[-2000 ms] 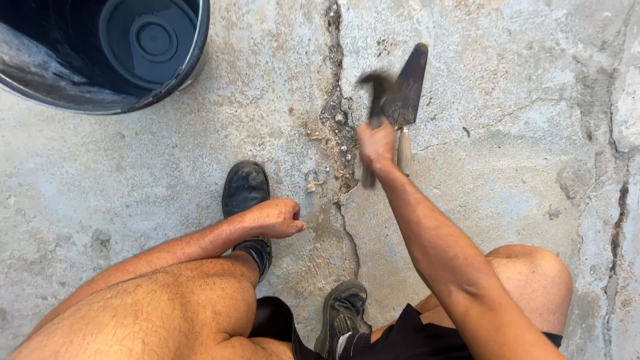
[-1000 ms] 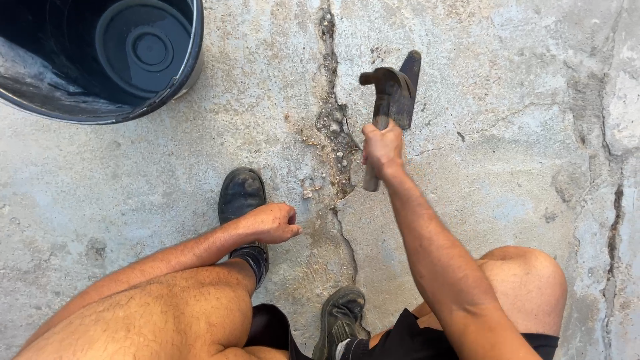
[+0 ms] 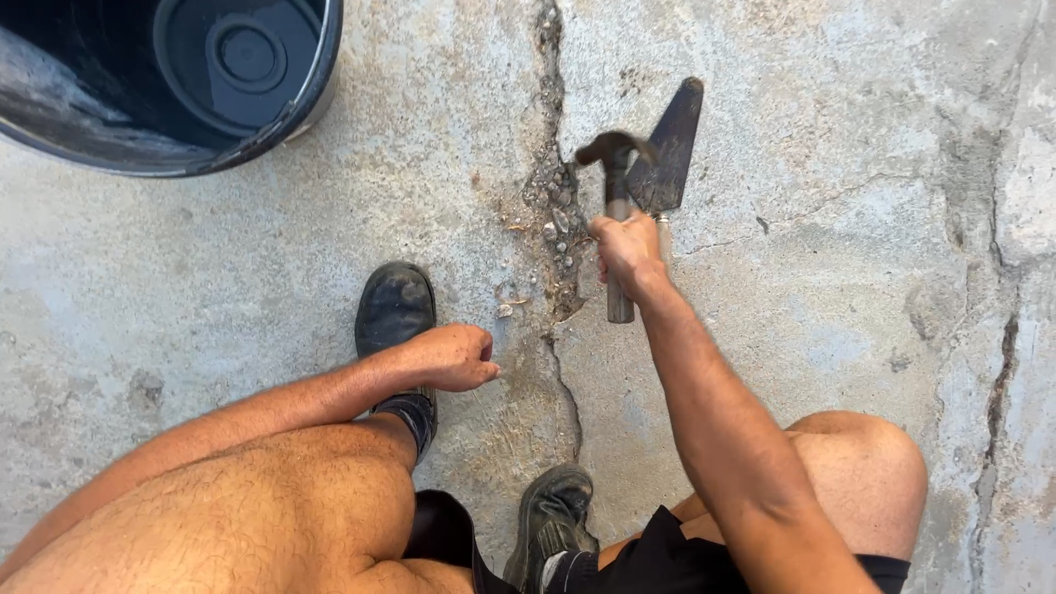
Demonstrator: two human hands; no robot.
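My right hand (image 3: 629, 254) grips a claw hammer (image 3: 616, 177) by its wooden handle. The hammer's dark head is slightly blurred and lies in view between the broken crack (image 3: 554, 190) in the concrete and a pointed trowel. That trowel (image 3: 672, 153) rests on the floor, its blade pointing away from me; my right hand partly hides its handle. My left hand (image 3: 456, 356) hangs over the inner side of my left shoe with its fingers curled and nothing seen in it. Loose stones and crumbled concrete (image 3: 561, 231) fill the wide part of the crack.
A large dark bucket (image 3: 330, 74) stands at the upper left, with what looks like some water inside. My black shoes (image 3: 396, 309) are on the floor left of the crack and at its lower end. A second long crack (image 3: 1000, 388) runs down the right side.
The hammer in my right hand has swung between frames and its head is now nearer the crack than one second ago. My left hand stays in about the same place.
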